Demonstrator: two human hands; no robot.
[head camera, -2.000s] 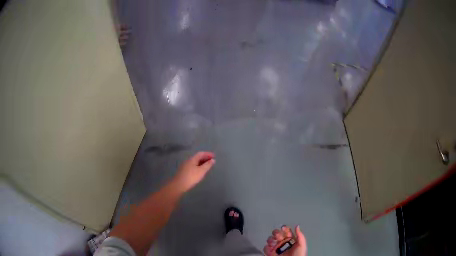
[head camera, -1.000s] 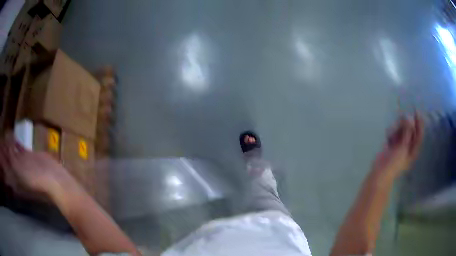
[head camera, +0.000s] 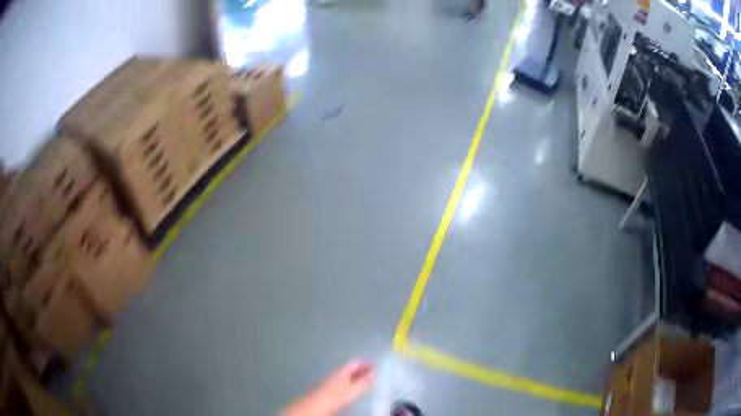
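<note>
My left hand (head camera: 348, 385) is at the bottom edge, left of my dark shoe (head camera: 406, 409), over the grey-green floor (head camera: 325, 268). It is small and blurred, with fingers that look curled. No object shows in it, and I cannot tell whether it holds something. My right hand is out of the picture.
Stacked brown cardboard boxes (head camera: 154, 122) line the left wall. Yellow tape (head camera: 451, 203) marks the floor. On the right are a white machine (head camera: 605, 122), a long dark conveyor or bench (head camera: 691, 203) and an open cardboard box (head camera: 691, 366). A low blue platform (head camera: 536, 75) stands farther back.
The view has moved from between two pale door panels to an aisle with boxes and machines. My right hand has left the picture. My left hand has come low and near the middle.
</note>
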